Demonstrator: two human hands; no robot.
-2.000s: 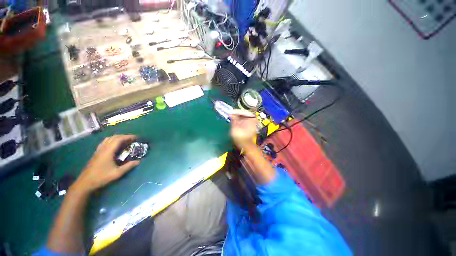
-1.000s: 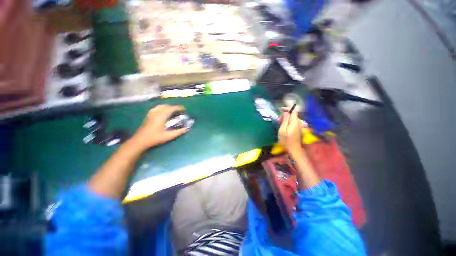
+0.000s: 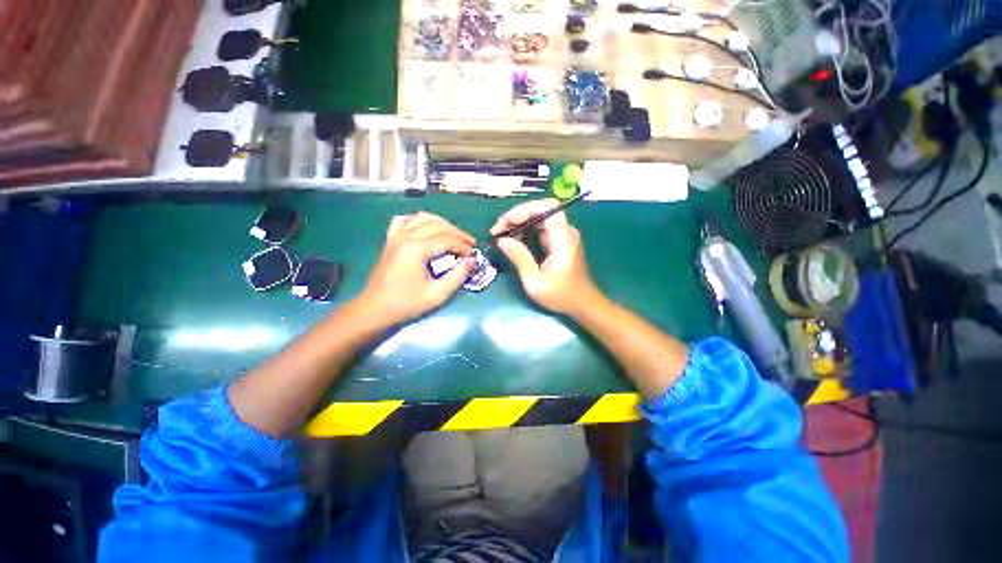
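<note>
My left hand (image 3: 415, 269) holds a small watch assembly (image 3: 480, 271) in its fingertips, low over the green mat (image 3: 549, 368). The assembly shows shiny silver-white insides, and a white piece sits beside it at my fingers. My right hand (image 3: 549, 255) grips thin dark tweezers (image 3: 541, 218) like a pen. The tweezers slant down to the left, with their tip close to the upper edge of the assembly. I cannot tell whether the tip touches it.
Dark square watch units (image 3: 316, 279) lie on the mat at left. A solder spool (image 3: 68, 366) stands far left. The wooden parts tray (image 3: 494, 139), white bottle (image 3: 634, 180) and green cap are at the back. A grey-silver cylinder (image 3: 738, 288), tape roll (image 3: 813, 280) and black fan (image 3: 783, 202) are right.
My right hand has moved left from the tape roll area to the watch assembly, now with tweezers in clear view. My left hand still holds the assembly. The view has turned left.
</note>
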